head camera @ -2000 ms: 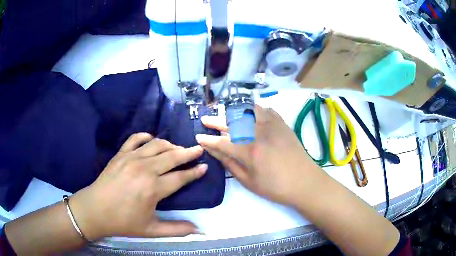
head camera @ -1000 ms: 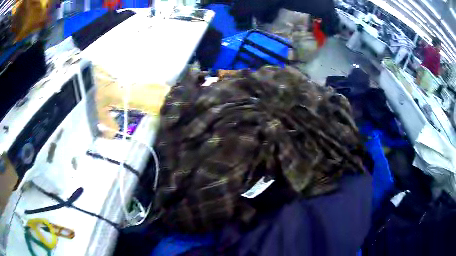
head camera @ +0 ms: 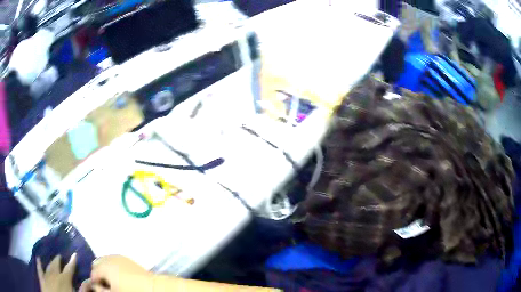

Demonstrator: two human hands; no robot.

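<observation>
Dark navy cloth (head camera: 60,245) lies at the lower left of the white table (head camera: 205,228), by the sewing machine's needle area, which is blurred. My left hand (head camera: 56,276) is cut off by the bottom edge, its fingers apart on the cloth. My right hand (head camera: 117,274) is beside it at the cloth's right side, blurred, its fingers bent; whether it grips the cloth cannot be told. The white machine head carries cardboard (head camera: 117,128) and a mint pad (head camera: 83,140). Scissors with green and yellow loops (head camera: 137,197) lie on the table.
Small snips (head camera: 185,198) and a thin black tool (head camera: 180,165) lie by the scissors. A brown plaid garment pile (head camera: 411,171) stands right of the table, with blue crates (head camera: 440,74) behind. White cable (head camera: 280,208) hangs at the table edge. A person (head camera: 34,57) is at upper left.
The view swung right off the work to the plaid pile, then partly back left. Both hands, out of view one second ago, show again at the lower left, smaller and partly cut off.
</observation>
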